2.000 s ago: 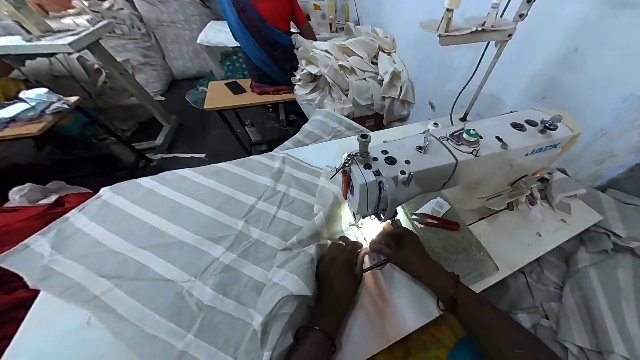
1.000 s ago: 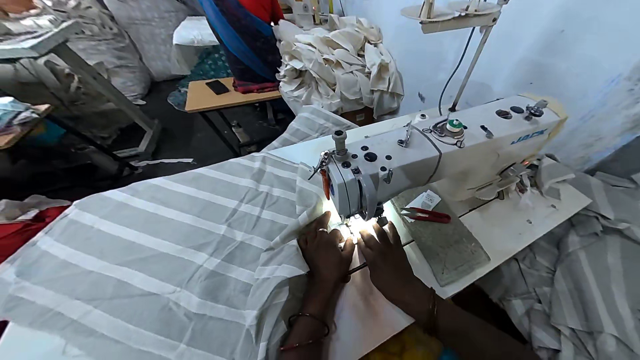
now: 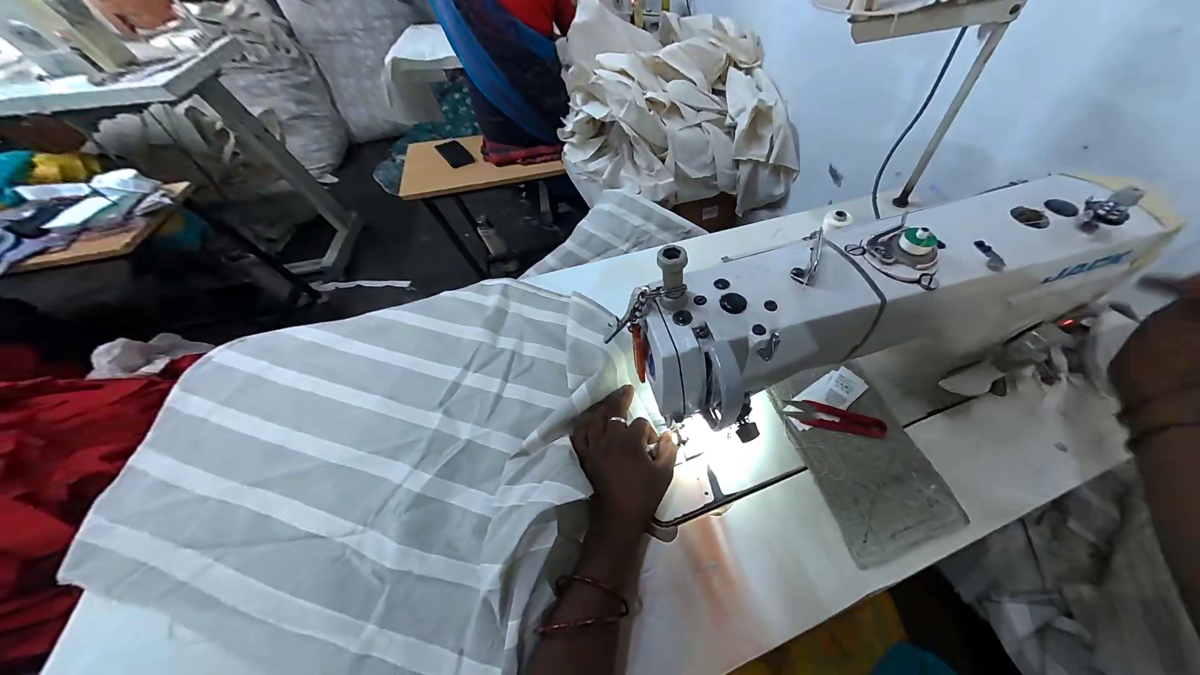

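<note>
A white Jack industrial sewing machine stands on a white table, its lamp lighting the needle area. My left hand is beside the presser foot, fingers bent on the edge of a grey-and-white striped cloth that spreads over the table's left side. Whether the fingers pinch the cloth is hard to tell. My right hand is at the far right edge near the machine's right end, blurred and partly cut off. Red-handled thread snips lie on small white labels and a grey pad.
Behind, a person is by a small wooden table with a black phone. A heap of cream cloth is beside them. Red cloth lies at left, more grey cloth at lower right. A thread stand rises behind the machine.
My right hand has left the needle area and moved to the far right. My left hand remains beside the presser foot at the cloth's edge.
</note>
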